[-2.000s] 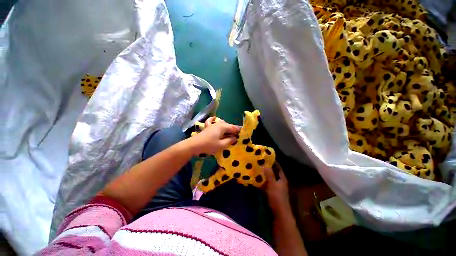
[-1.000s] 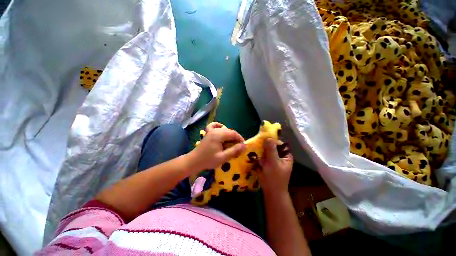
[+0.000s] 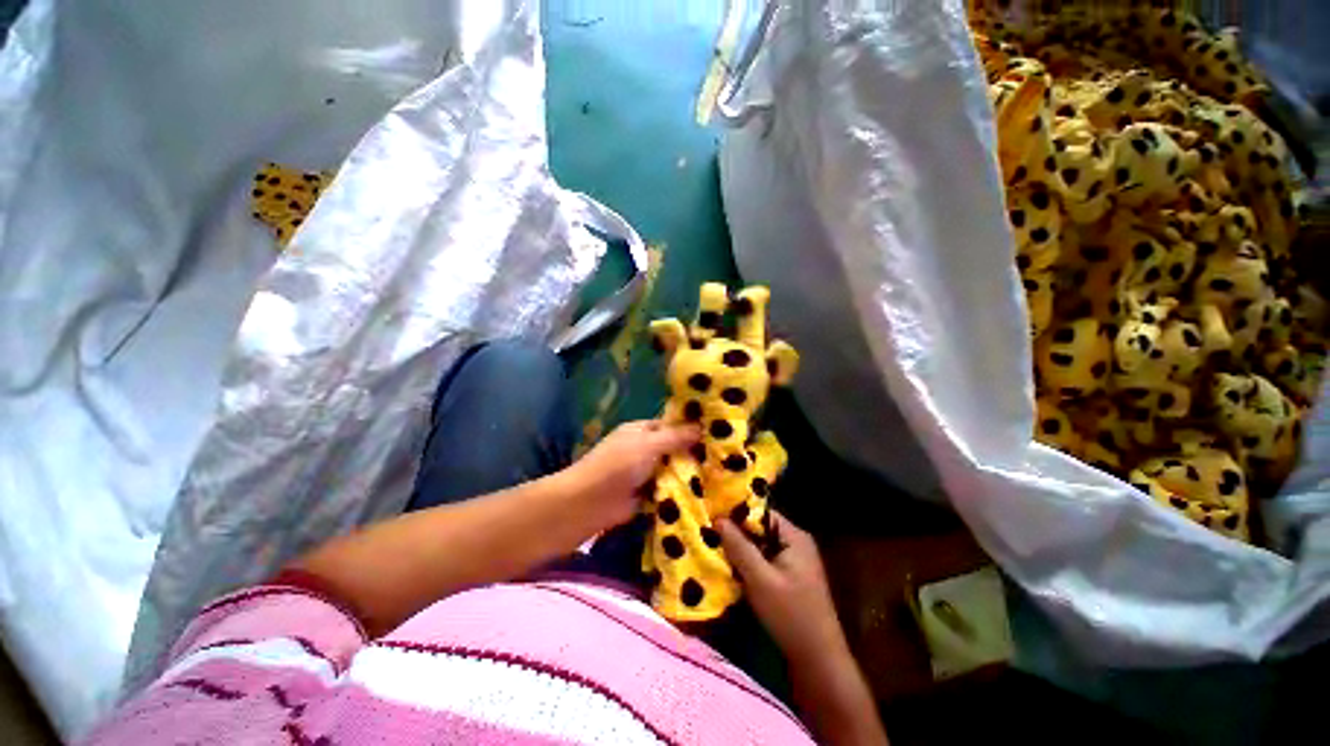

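Note:
A yellow giraffe hand puppet with black dots point(image 3: 718, 391) is held over my lap, head pointing away from me, with two horns up and the ears out at the sides. My left hand point(image 3: 630, 464) grips it at the left side below the head. My right hand point(image 3: 776, 566) holds the lower right side of the body, thumb on top. A small dark patch shows at my right fingers; I cannot tell whether it is a tool or a dot. The puppet's face is not visible.
A white woven sack point(image 3: 423, 219) stands left, with a spotted piece point(image 3: 288, 200) inside and a strap loop point(image 3: 636, 260). Another white sack point(image 3: 912, 262) on the right is heaped with spotted puppets point(image 3: 1152, 277). A pale square item point(image 3: 966, 624) lies by my right knee.
The puppet has turned from lying slanted to upright, head away from me. My right hand has moved from near its head down to the lower body. My left hand has shifted slightly lower.

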